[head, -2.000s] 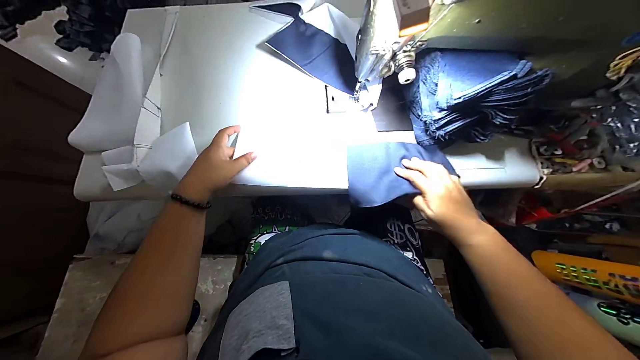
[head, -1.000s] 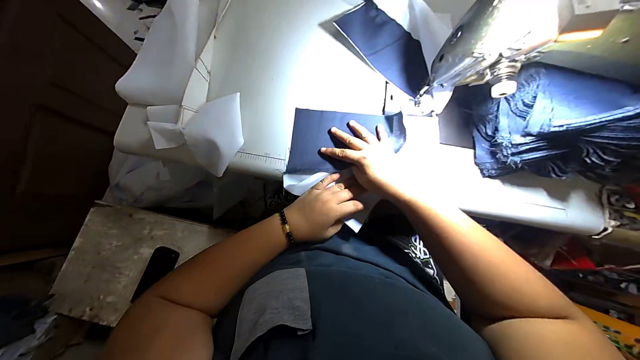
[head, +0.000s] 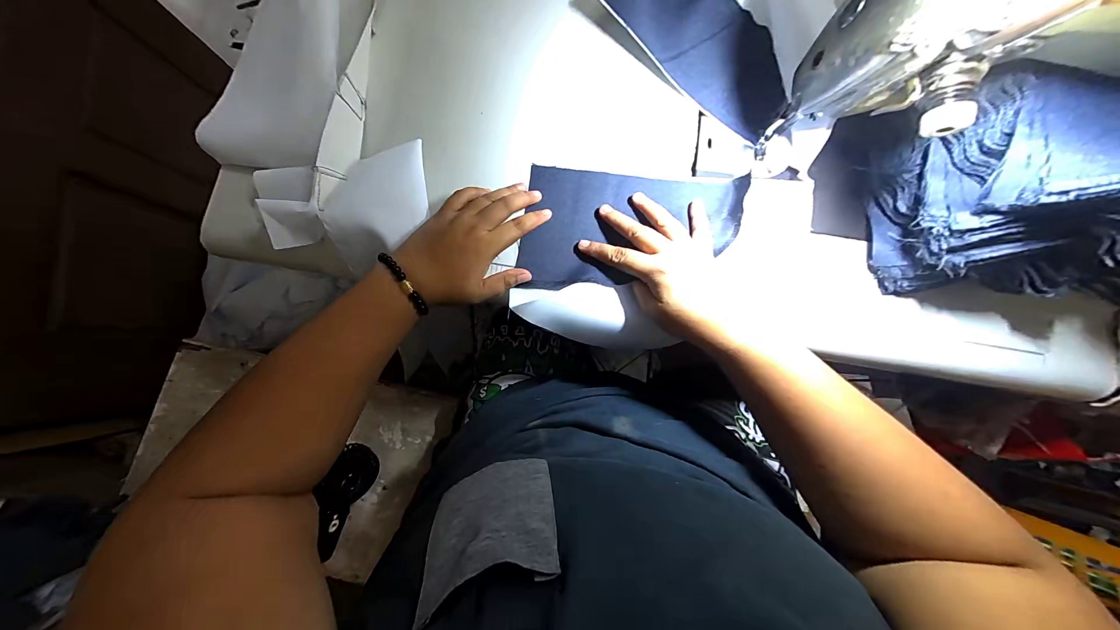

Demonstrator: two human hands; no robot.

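Observation:
A dark blue fabric piece (head: 573, 227) lies flat at the front edge of the sewing machine table, with a white sheet (head: 577, 312) showing beneath its near edge. My right hand (head: 665, 262) rests on it, palm down and fingers spread. At its left edge is my left hand (head: 472, 241), whose fingertips touch the fabric; the thumb is apart from the fingers. The sewing machine head (head: 875, 70) stands at the upper right, its needle area just beyond the fabric's far right corner. Another dark blue piece (head: 709, 61) reaches the presser foot from behind.
A stack of frayed dark blue fabric pieces (head: 1006, 192) sits right of the machine. White sheet material (head: 280, 87) and a folded white piece (head: 376, 201) lie at the left of the table. Below left is a worn board (head: 394, 429) with a black object (head: 350, 477) on it.
Two seconds ago the fabric lay farther right under my right hand alone. Since one second ago my left hand has moved left, off the white sheet to the fabric's left edge.

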